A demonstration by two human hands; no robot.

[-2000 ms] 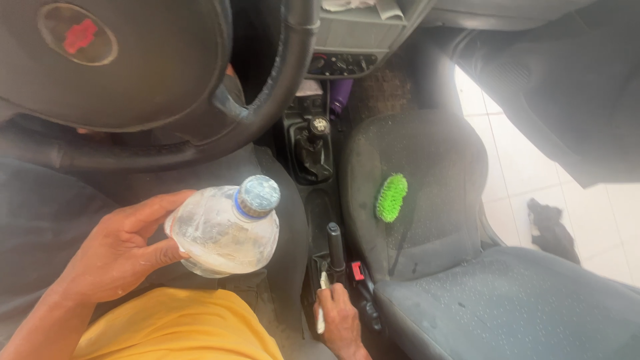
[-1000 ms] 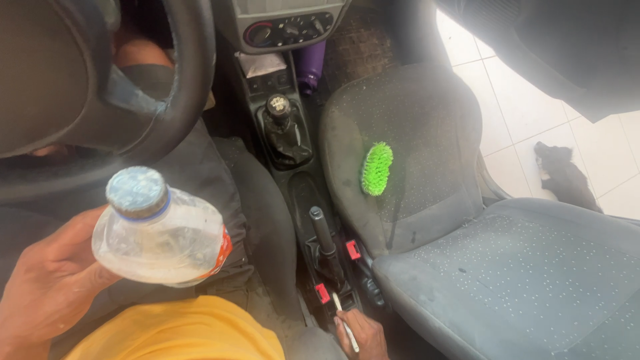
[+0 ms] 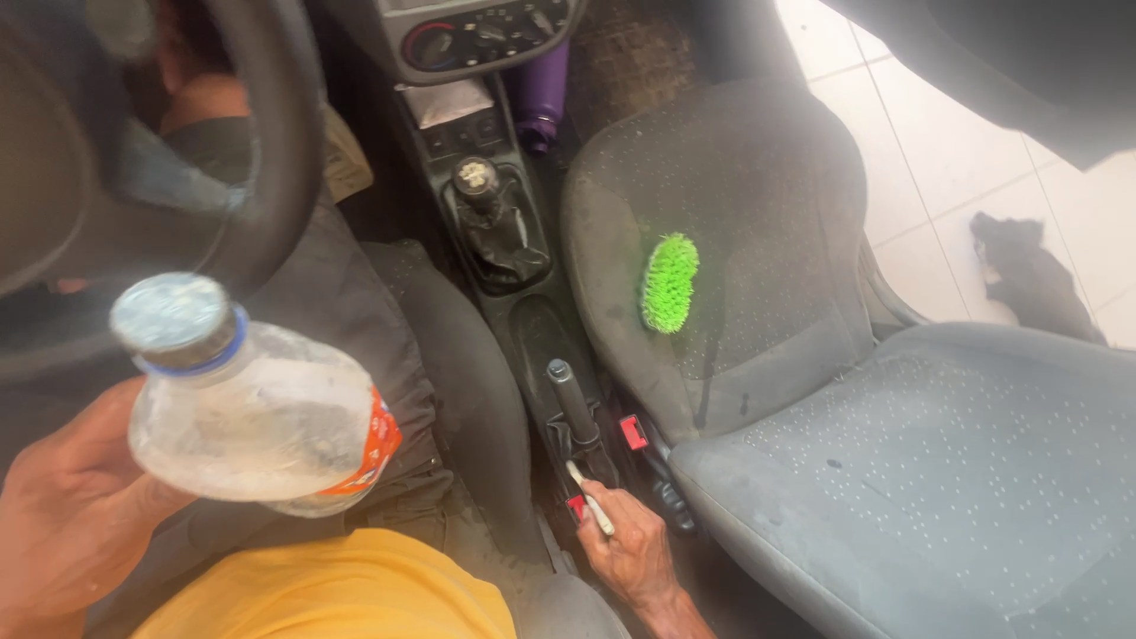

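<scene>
My left hand (image 3: 80,506) grips a clear plastic bottle (image 3: 257,417) at the lower left; it is tilted, with a pale cap and an orange label. Between the two front seats, my right hand (image 3: 630,541) holds a thin white-handled tool (image 3: 593,501), its tip at the base of the parking brake lever (image 3: 572,399). What the tip is like cannot be made out. A bright green microfiber scrubbing pad (image 3: 671,284) lies on the grey passenger seat (image 3: 763,231), away from both hands.
The steering wheel (image 3: 293,151) stands at the upper left, close above the bottle. A gear lever (image 3: 477,182) rises from the centre console, with a purple bottle (image 3: 543,89) beyond it. Red seat belt buckles (image 3: 634,432) flank the brake lever. A dark cloth-like item (image 3: 1034,275) lies on the tiled floor outside.
The view has moved closer to the console. My left hand has tilted the bottle, and its orange label now shows. My right hand remains beside the parking brake with the white-handled tool.
</scene>
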